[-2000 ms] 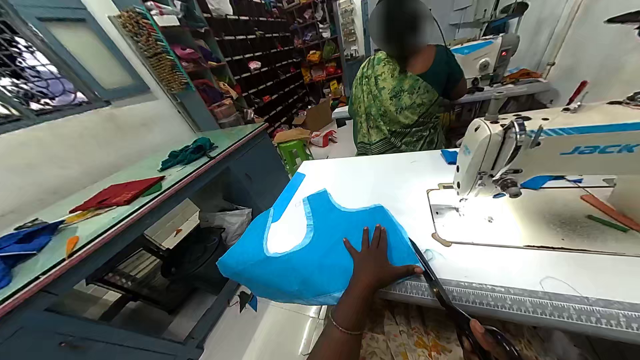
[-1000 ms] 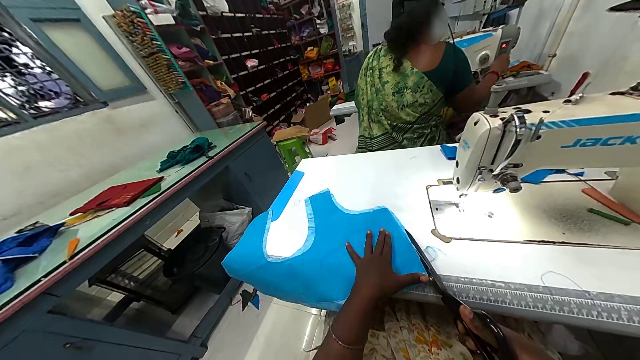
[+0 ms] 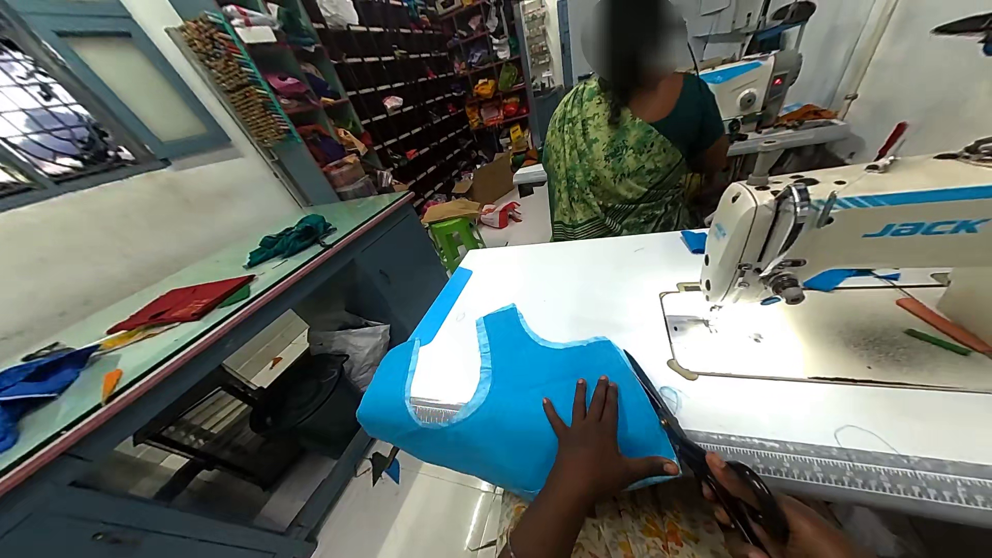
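Note:
Blue fabric [image 3: 542, 387], cut with curved edges, lies on the white sewing table [image 3: 573, 287] and hangs over its front left edge. My left hand [image 3: 593, 457] rests flat on the fabric near its lower right part, fingers spread. My right hand [image 3: 763, 504] grips the handles of black fabric scissors [image 3: 686, 446], whose blades lie along the fabric's right edge. Whether the blades are parted cannot be told. A printed measuring scale [image 3: 845, 465] runs along the table's front edge, partly under my hand and the scissors.
A Jack sewing machine [image 3: 852, 225] stands at the right, with orange scissors or a similar tool [image 3: 942, 325] on its bed. Behind the table a person [image 3: 628, 163] sits near another sewing machine [image 3: 744, 89]. A glass-topped counter [image 3: 178, 279] with cloths runs along the left.
The seated person's arm, reaching to the far machine a second ago, is lowered. My left hand stays on the fabric and my right hand still holds the scissors at its right edge.

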